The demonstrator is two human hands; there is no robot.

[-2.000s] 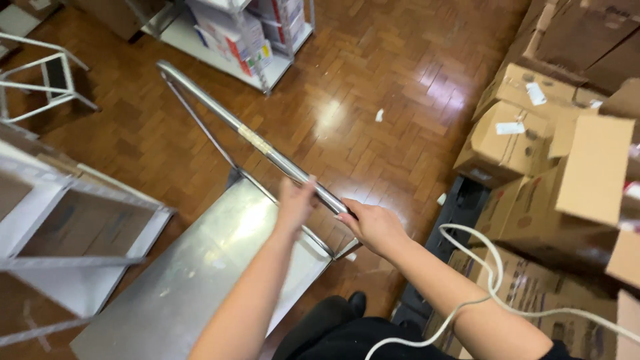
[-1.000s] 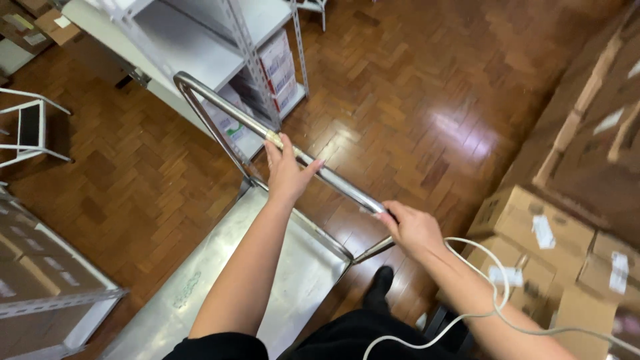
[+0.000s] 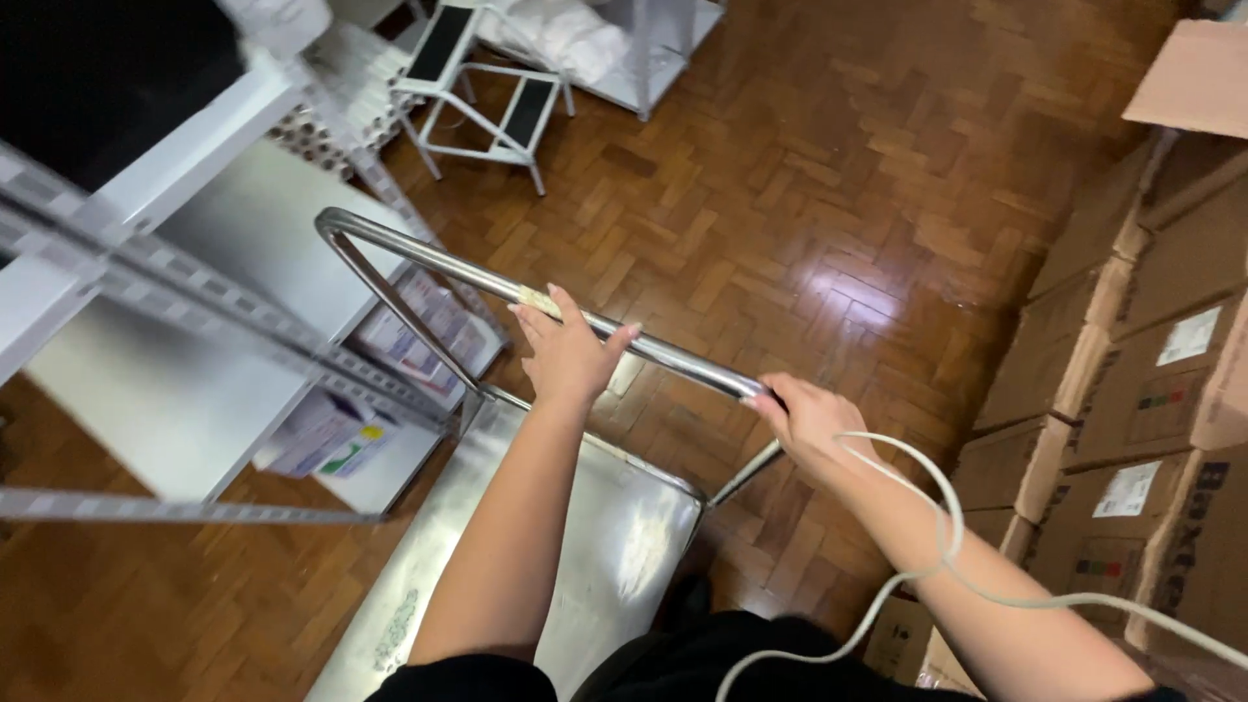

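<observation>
A tubular metal push handle (image 3: 682, 361) of a platform cart crosses the middle of the view, with a strip of worn yellowish tape on it. My left hand (image 3: 570, 351) rests on the bar beside the tape, fingers spread over the tube. Around the bar's right end, near the bend, my right hand (image 3: 807, 414) is closed. Below the handle lies the cart's flat metal platform (image 3: 604, 526), with nothing on the part that shows; my left forearm hides some of it. A white cable (image 3: 951, 517) loops over my right forearm.
Metal shelving (image 3: 244, 331) with packages on its low shelf stands close on the left. A two-step stool (image 3: 487, 107) and another shelf unit (image 3: 643, 78) are farther ahead. Stacked cardboard boxes (image 3: 1141, 390) line the right side. Herringbone wood floor (image 3: 780, 195) runs between them.
The view has moved a lot: shelving now stands close on the left, and the step stool shows at the top. Both hands stay at the cart's handle.
</observation>
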